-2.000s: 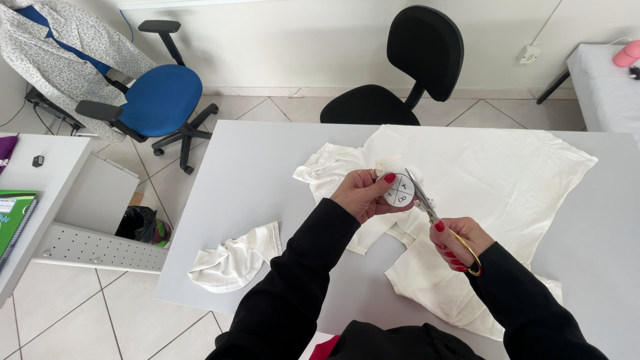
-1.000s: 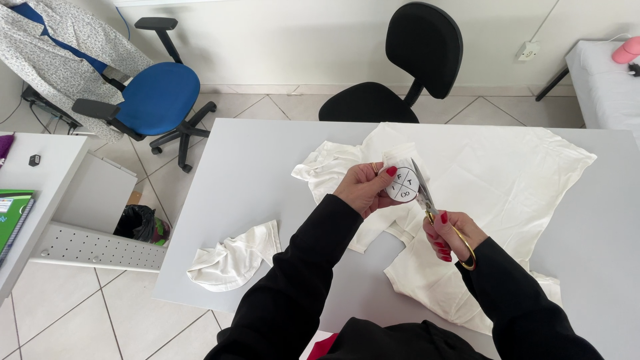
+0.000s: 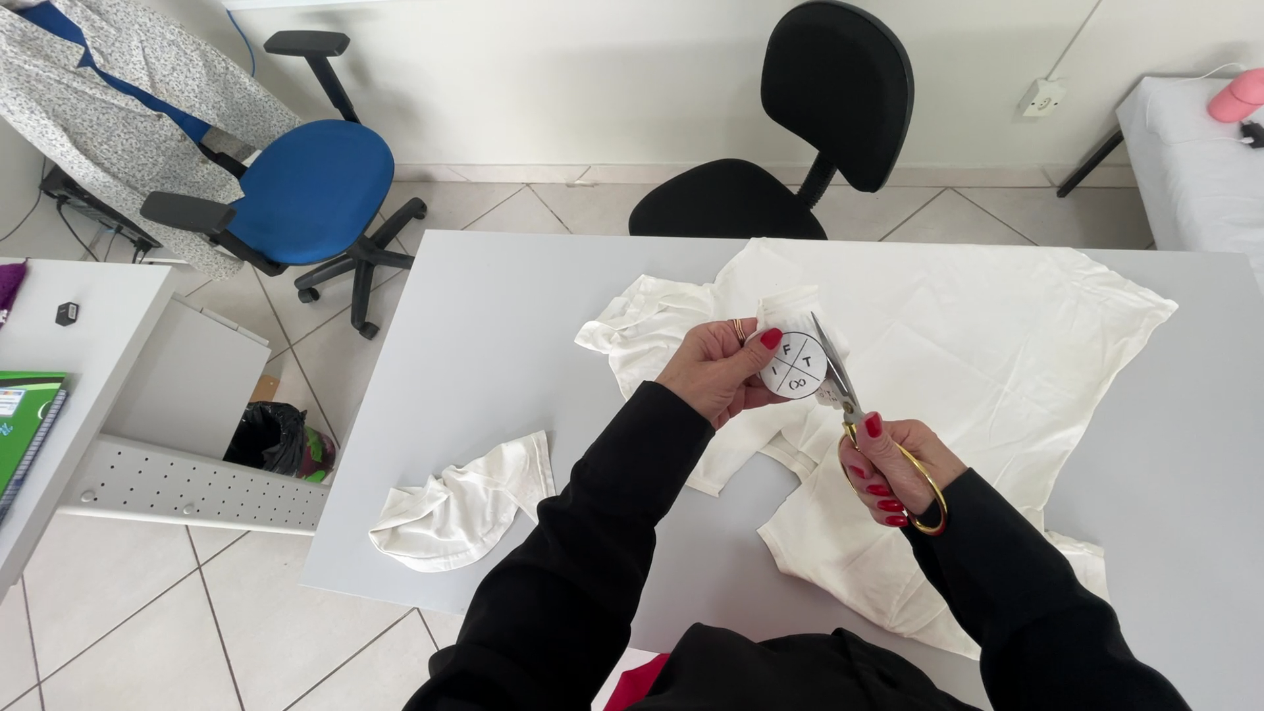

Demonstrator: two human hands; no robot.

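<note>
My left hand [image 3: 726, 370] pinches a round white disc [image 3: 794, 365] marked with crossed lines and characters, together with a piece of white fabric [image 3: 788, 304] behind it. Gold-handled scissors [image 3: 837, 367] are in my right hand [image 3: 897, 472], their blades pointing up along the disc's right edge; the blades look slightly parted. Beneath both hands a large white cloth garment [image 3: 948, 346] lies spread over the grey table [image 3: 395, 474]. A separate crumpled white cloth piece [image 3: 464, 504] rests on the table to the left.
Behind the table stands a black chair [image 3: 839, 89]; a blue office chair [image 3: 316, 188] is at the back left. A white desk [image 3: 109, 316] with a green notebook [image 3: 30, 415] is on the left, near a bin with a black bag [image 3: 269, 434]. A white-covered table [image 3: 1185, 148] stands back right.
The disc has turned in my left hand, so its marks sit at a different angle. The scissors remain at its right edge in my right hand.
</note>
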